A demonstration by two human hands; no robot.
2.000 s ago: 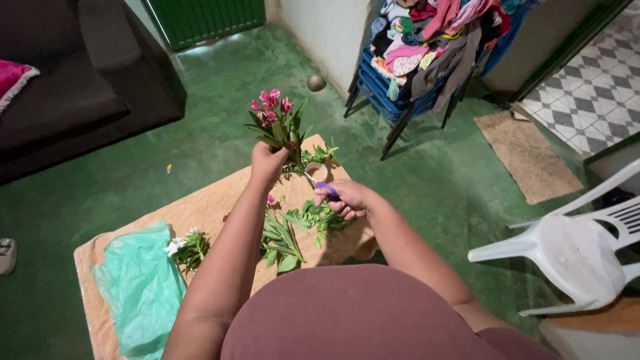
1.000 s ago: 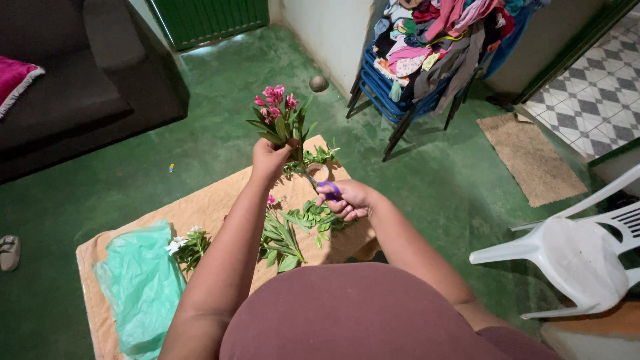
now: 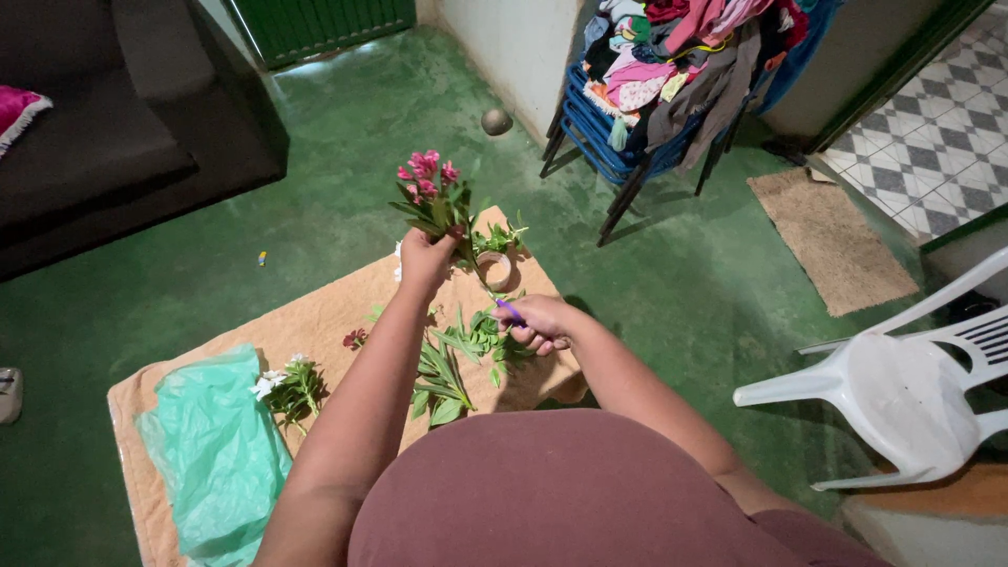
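My left hand [image 3: 429, 253] grips a leafy bunch of pink flowers [image 3: 426, 175] by its stems above the far part of a table covered with a peach cloth [image 3: 307, 311]. In my right hand [image 3: 539, 323] are purple-handled scissors [image 3: 510, 310], their blades at the lower end of a stem. A roll of tape [image 3: 494, 270] lies just beyond them. Cut green sprigs [image 3: 441, 370] are spread below my hands. White flowers with leaves [image 3: 291, 390] lie left of my left forearm, beside a crumpled green plastic bag [image 3: 216, 457]. A small dark red flower [image 3: 355, 339] shows near that forearm.
Blue stacked chairs [image 3: 602, 150] piled with clothes [image 3: 677, 71] stand beyond the table. A white plastic chair [image 3: 906, 402] is at the right, near a brown doormat [image 3: 831, 240]. A dark sofa [image 3: 150, 118] stands at the upper left. A round object [image 3: 496, 121] rests on the green floor.
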